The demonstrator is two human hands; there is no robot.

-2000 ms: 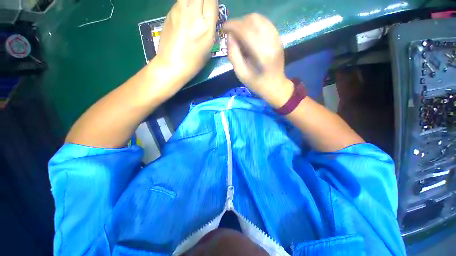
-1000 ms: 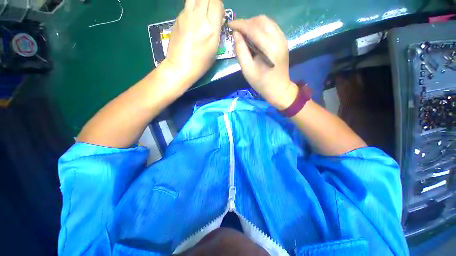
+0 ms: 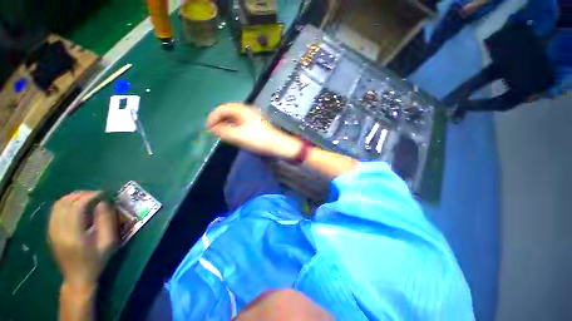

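The open phone (image 3: 139, 205) lies on the green mat at lower left, its silver frame and board facing up. My left hand (image 3: 81, 229) is blurred and curls over the phone's left end, hiding that part. My right hand (image 3: 238, 125) is above the bench's front edge, left of the parts tray (image 3: 354, 84). Its fingers are curled and no tool shows in it; the inside of the hand is hidden. The tray holds many small silver, dark and gold parts.
A white card (image 3: 123, 115) with a dark square, a blue scrap (image 3: 122, 87) and a thin silvery tool (image 3: 143, 135) lie mid-mat. A thin dark tool (image 3: 216, 66), orange screwdriver (image 3: 160, 22) and yellow box (image 3: 261, 39) are further back. Another person's legs (image 3: 508, 63) show at upper right.
The view has swung right, bringing the whole tray into view. My right hand has left the phone and moved towards the tray; the dark tool it held no longer shows in it.
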